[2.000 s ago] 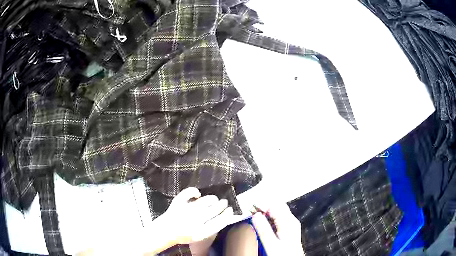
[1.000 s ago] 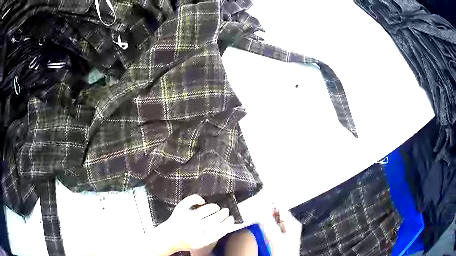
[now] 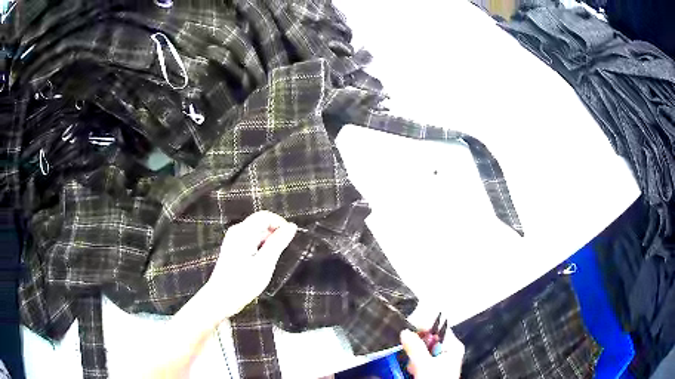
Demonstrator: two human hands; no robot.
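A dark plaid garment (image 3: 289,178) lies in folds on the white table. My left hand (image 3: 255,248) is on its middle, thumb and finger pinching an edge of the cloth. My right hand (image 3: 435,355) is at the garment's lower right corner, holding thread snips (image 3: 437,337) with the short dark blades pointing up and slightly apart. The cloth edge is stretched between both hands, and its right end meets my right fingers. A plaid tie belt (image 3: 488,170) runs out from the garment to the right.
A heap of plaid garments (image 3: 215,44) with white loops fills the left and back. Grey garments (image 3: 629,96) hang over the table's right side. A blue bin (image 3: 610,355) and more plaid cloth (image 3: 529,333) are below the table edge (image 3: 548,255).
My left hand has moved up onto the garment and pinches its edge. My right hand now shows the snips' blades clearly. The lower cloth is pulled toward the right, and the view has shifted.
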